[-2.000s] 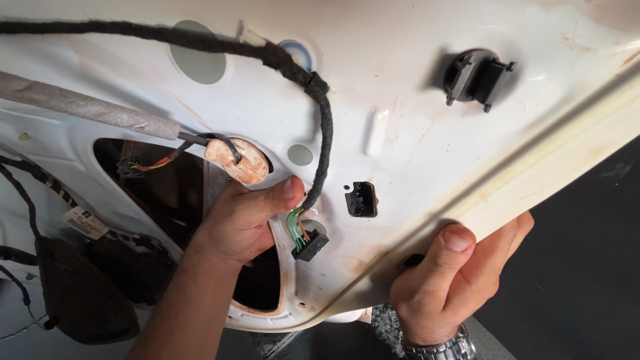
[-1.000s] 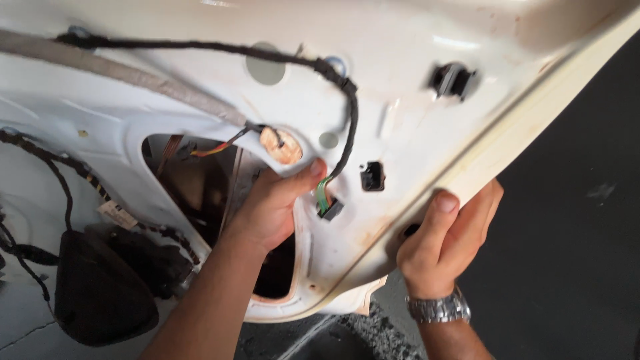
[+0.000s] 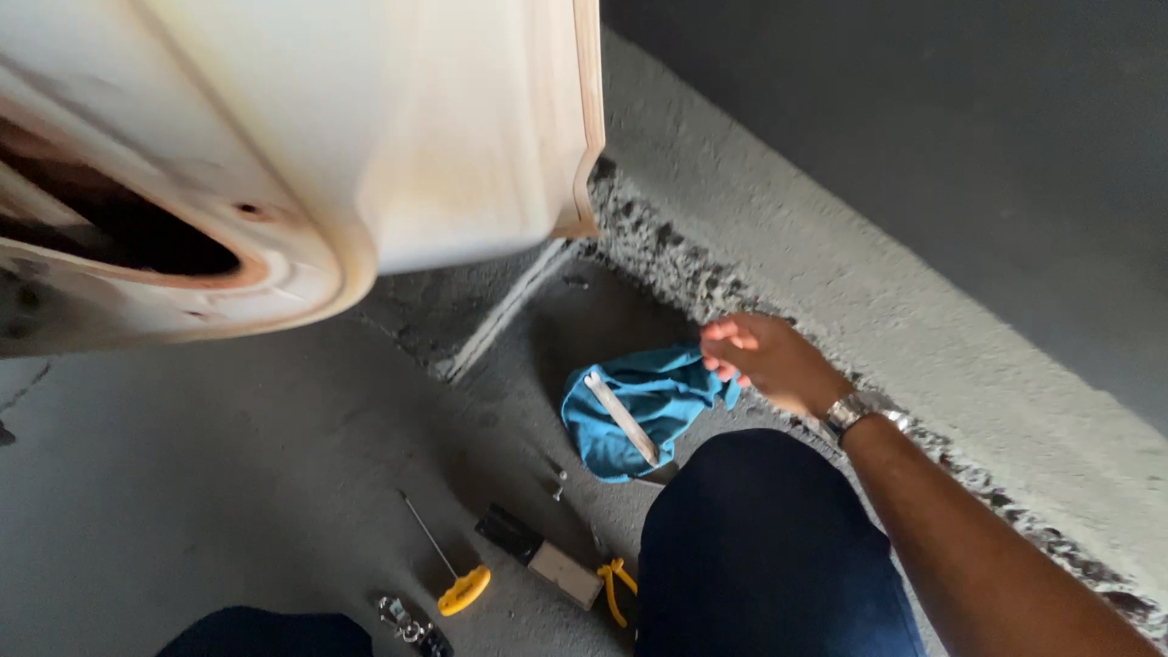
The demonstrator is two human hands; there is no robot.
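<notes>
My right hand (image 3: 771, 363), with a metal-banded watch on its wrist, reaches down at the right edge of a crumpled blue cloth (image 3: 607, 429) on the ground. The fingers are bent over the cloth's corner; whether they grip it cannot be told. A pale flat stick (image 3: 620, 418) lies on the cloth. My left hand is out of view. At the upper left is the lower corner of a white car door (image 3: 465, 137), with a dark opening in its inner panel.
On the floor lie a yellow-handled T-shaped tool (image 3: 464, 589), a dark and beige block-like object (image 3: 564, 573), yellow-handled pliers (image 3: 619, 589) and a shiny metal part (image 3: 409, 628). A rough concrete edge (image 3: 876, 274) runs diagonally at right. My knees are at the bottom.
The view has swung down to the floor. My right hand has left the door edge and moved down to the blue cloth. My left hand, earlier at the door's wiring connector, is out of view.
</notes>
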